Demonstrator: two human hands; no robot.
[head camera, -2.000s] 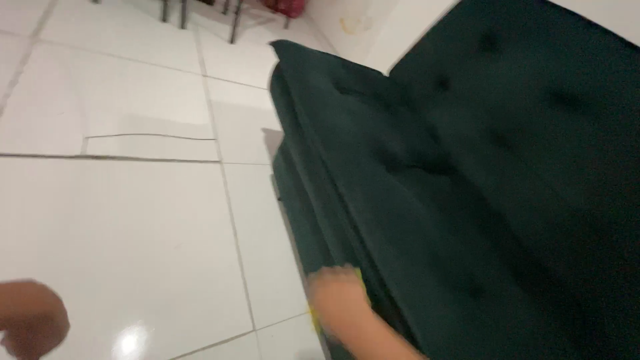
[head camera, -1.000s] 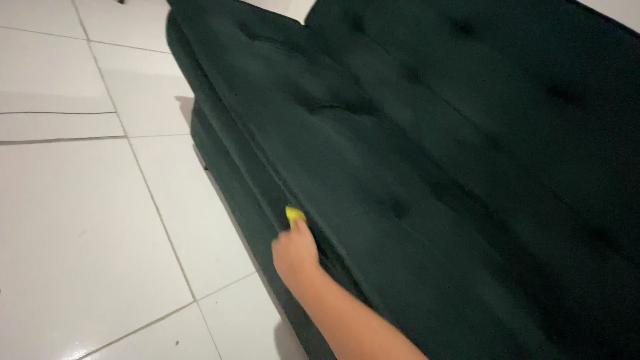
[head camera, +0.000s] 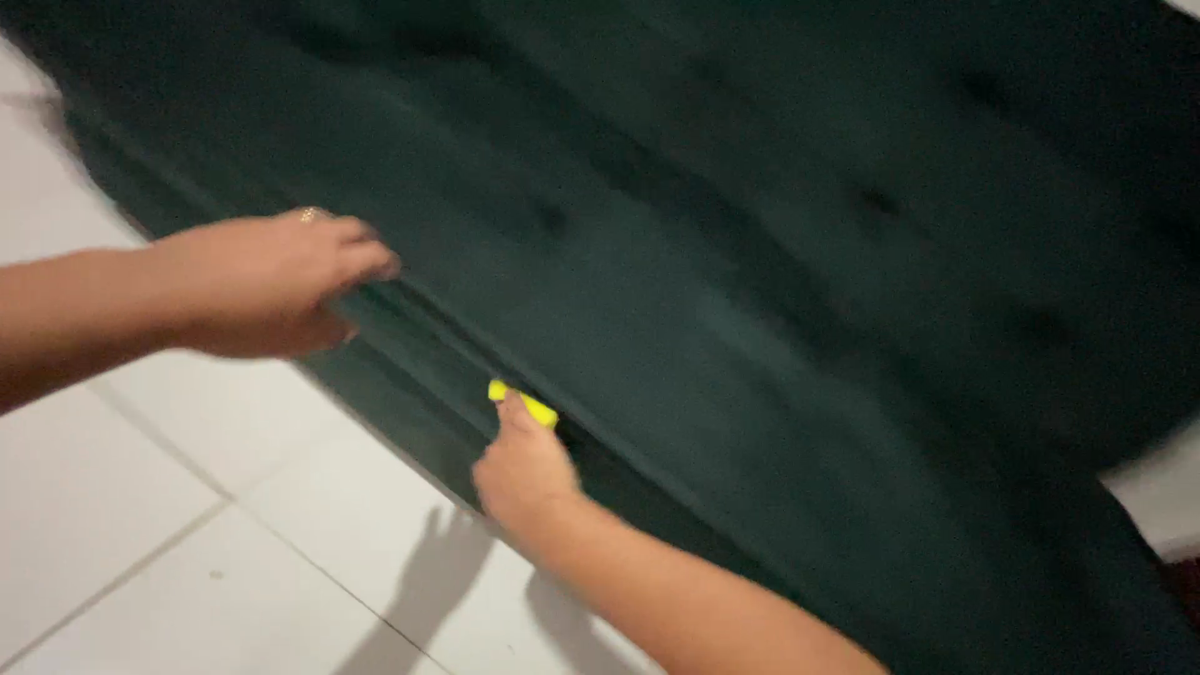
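Observation:
A dark green tufted sofa (head camera: 656, 281) with a velvet-like cover fills most of the view. My right hand (head camera: 528, 464) is closed on a small bright yellow object (head camera: 536, 409), held against the sofa's front side, just below the seat cushion's edge; its kind cannot be told. Up and to the left, my left hand (head camera: 281, 281) is at the same front edge, palm down with bent fingers and a ring on one finger. It is blurred, and nothing shows in it; whether it touches the fabric cannot be told.
White floor tiles (head camera: 281, 562) with grey joints run along the sofa's front, with shadows of the arms on them. A pale surface (head camera: 1162, 487) shows beyond the sofa at the right edge.
My left hand has come in from the left to the sofa's front edge; one second ago it was out of view. My right hand still holds the yellow object. The view has shifted along the sofa.

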